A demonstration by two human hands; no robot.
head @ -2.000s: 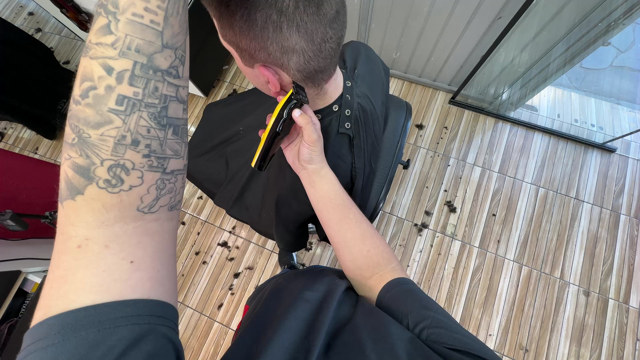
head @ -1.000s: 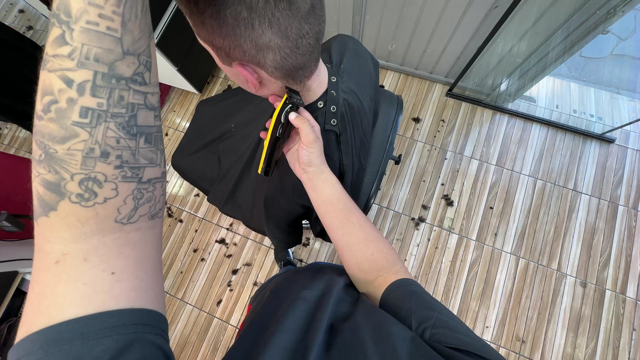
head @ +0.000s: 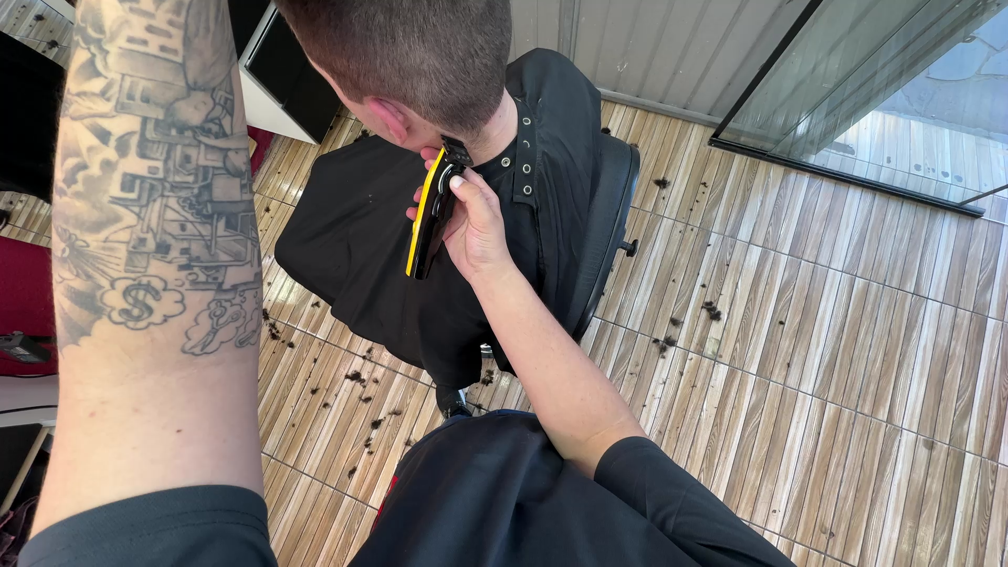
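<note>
My right hand (head: 475,216) is closed around a black and yellow hair clipper (head: 431,213), with the thumb on its upper side. The clipper's blade end lies at the nape and side of the neck, just below and behind the ear of a seated person (head: 425,71) with short dark hair. A black barber's cape (head: 370,228) with metal snaps at the neck covers this person. My left forearm, which bears tattoos, rises along the left side of the view; the left hand is beyond the top edge.
A black barber chair (head: 618,213) stands behind the caped back. Cut hair (head: 713,311) lies scattered over the wood-look tile floor (head: 827,339). At the upper right are a glass panel (head: 866,102) and a grey ribbed wall (head: 669,55). A dark-fronted cabinet (head: 291,75) stands at the upper left.
The clipper stays in my right hand near the neck throughout; its body stands somewhat more upright than two seconds ago. Otherwise the arms hold about the same pose.
</note>
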